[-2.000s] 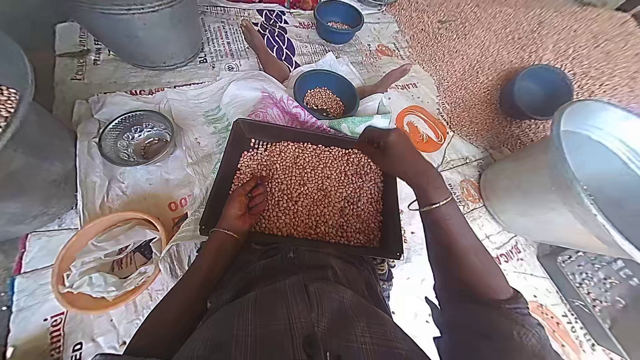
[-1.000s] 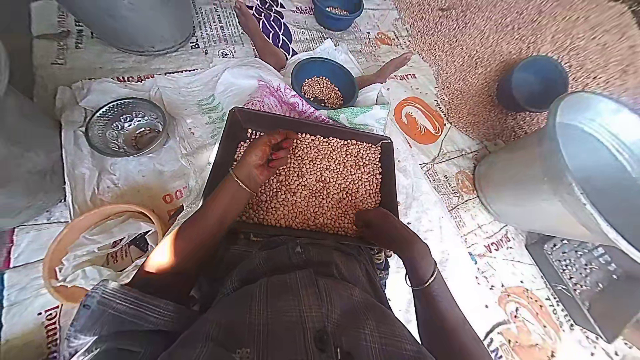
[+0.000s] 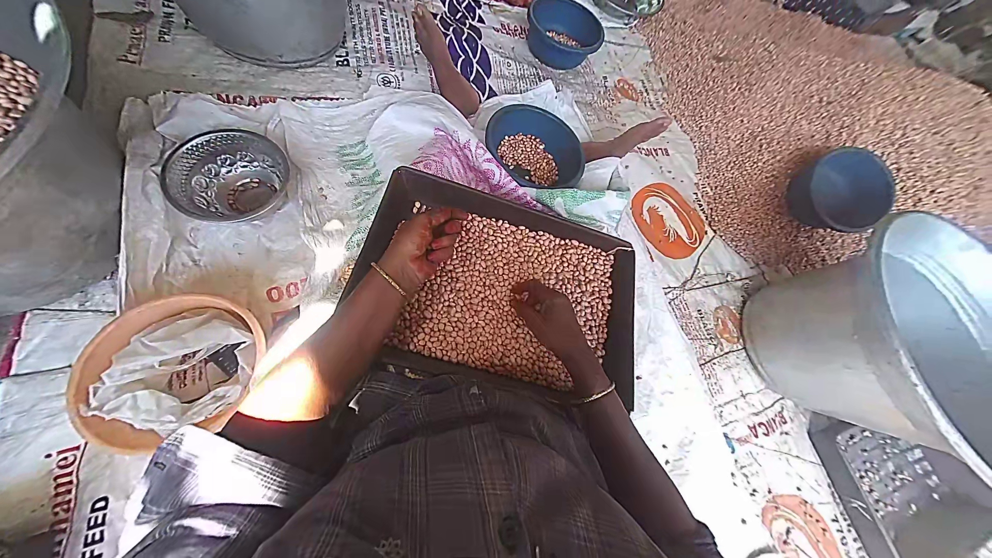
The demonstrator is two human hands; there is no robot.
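Note:
A dark rectangular tray (image 3: 626, 333) rests at my lap, its bottom covered with small pinkish-tan nuts or beans (image 3: 496, 271). Over the tray's upper left part is my left hand (image 3: 426, 244), fingers curled toward the palm; whether anything lies inside them is hidden. My right hand (image 3: 552, 318) hovers over or touches the nuts right of the middle, thumb and forefinger close together, and a small piece between them cannot be made out. Each wrist wears a thin bangle. Just beyond the tray's far edge stands a blue bowl (image 3: 535, 146) partly filled with the same nuts.
Another person's bare feet (image 3: 639, 138) flank the blue bowl. Printed sacks cover the floor. At left are a patterned metal bowl (image 3: 225, 177), an orange basin (image 3: 85, 387) lined with white plastic and a large metal vessel (image 3: 54, 201). A metal bucket (image 3: 821, 341), blue tub (image 3: 841, 190) and spread nuts lie right.
My right hand has moved from the tray's near right corner up toward its middle. Two seconds ago it was at the far right corner. My left hand has moved from the near left part toward the far left.

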